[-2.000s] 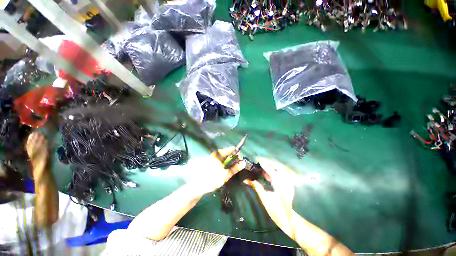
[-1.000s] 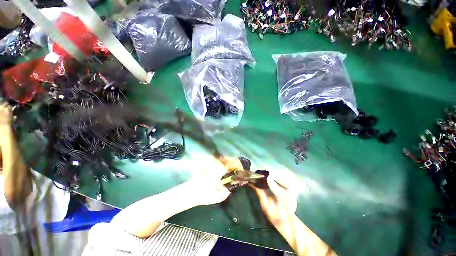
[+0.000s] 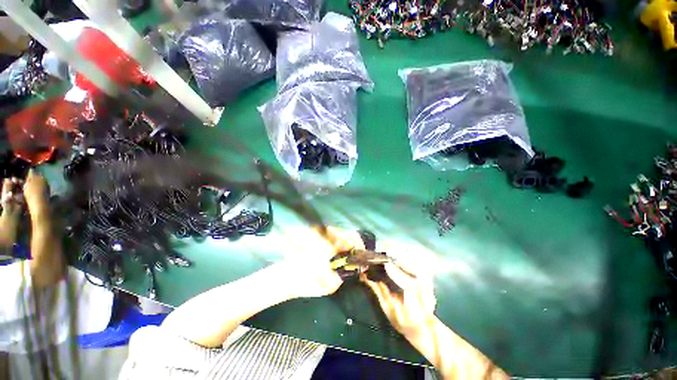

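My left hand (image 3: 326, 260) and my right hand (image 3: 401, 289) meet over the near part of the green table. My left hand holds a hand tool (image 3: 345, 262) with yellow-green at its grip, its thin end pointing right. A small black plastic housing (image 3: 367, 240) shows between the hands, and my right hand's fingers are closed on its lower part. Glare and blur hide the exact contact. Dark cable hangs below the fingers.
Clear bags of black parts lie ahead (image 3: 315, 133) and right (image 3: 468, 111), with housings (image 3: 549, 177) spilled. Small fasteners (image 3: 444, 211) lie mid-table. A black cable heap (image 3: 133, 193) is left, wired assemblies (image 3: 646, 204) right. Another person's arm (image 3: 44, 230) is far left.
The tool, upright at first, now lies nearly level between my hands. The housing has turned in my fingers. The other person's arms have moved, and the view has shifted slightly.
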